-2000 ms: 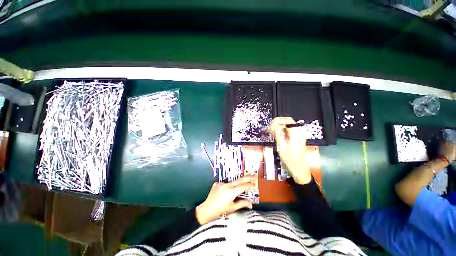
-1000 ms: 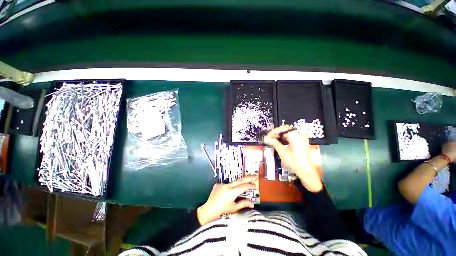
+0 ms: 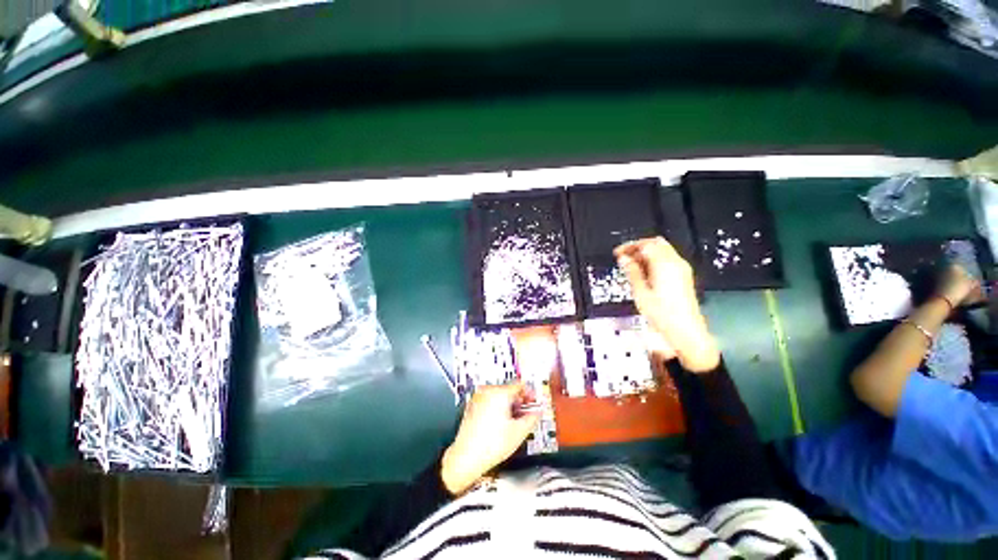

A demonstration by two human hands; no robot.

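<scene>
My left hand (image 3: 489, 430) is at the near left side of the pale fixture (image 3: 542, 421), thumb and fingers together; what lies between the fingertips is too small to tell. Silvery rods (image 3: 483, 358) lie side by side just behind it. My right hand (image 3: 670, 298) is over the near right part of the middle tray (image 3: 613, 217), fingertips close together at the whitish fittings (image 3: 608, 287); whether it holds anything is unclear. A white plate with small parts (image 3: 622, 361) lies on the orange-brown board (image 3: 618, 421). The left small tray (image 3: 525, 206) holds fine white specks.
A large tray heaped with rods (image 3: 159, 350) stands at far left, with a clear plastic bag (image 3: 317, 317) beside it. A right tray (image 3: 727, 202) holds sparse pale parts. At right, a person in a blue sleeve (image 3: 963, 443) reaches to another tray (image 3: 875, 287).
The camera view has tilted and shifted. My right hand has moved from the left tray's near edge to the middle tray, uncovering the white plate. My left fingers have drawn together.
</scene>
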